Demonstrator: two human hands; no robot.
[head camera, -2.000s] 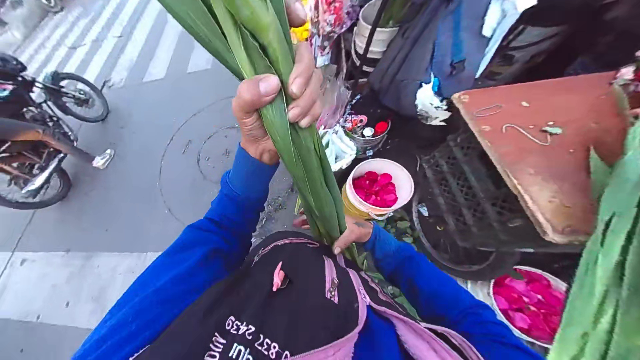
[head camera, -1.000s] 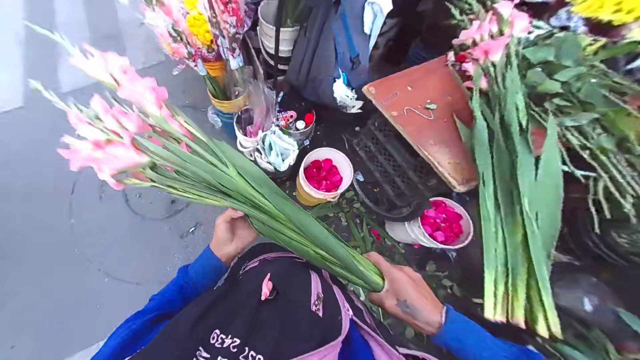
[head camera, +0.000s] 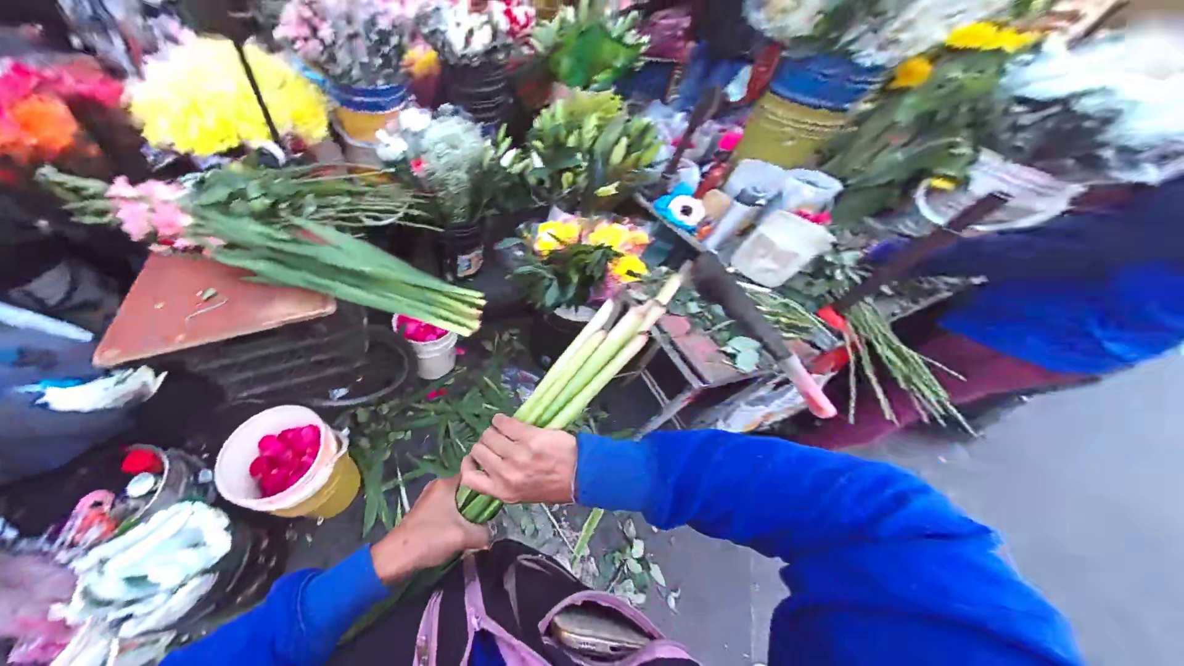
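Note:
A bundle of thick green stems with pale cut ends (head camera: 592, 361) slants up and to the right from my body. My right hand (head camera: 520, 460) is wrapped round the stems, its sleeve blue. Just below it and touching it, my left hand (head camera: 433, 529) closes round the same bundle. The flower end of the bundle is hidden behind my left arm and the black bag at my front. Another bunch of gladiolus stems (head camera: 342, 273) with pink blooms lies across a reddish-brown board (head camera: 208, 305) at the upper left.
A white and yellow bucket (head camera: 324, 481) of magenta petals stands left of my hands; a smaller white bucket (head camera: 435, 351) is beyond it. Cut leaves litter the ground. Buckets of flowers line the back. A low metal stand (head camera: 689, 361) and a person in blue (head camera: 1073, 305) are at the right.
The view has swung far to the right. The bundle's cut ends now point up and away, where its pink blooms pointed left before. My hands, which were apart on the bundle, are now together.

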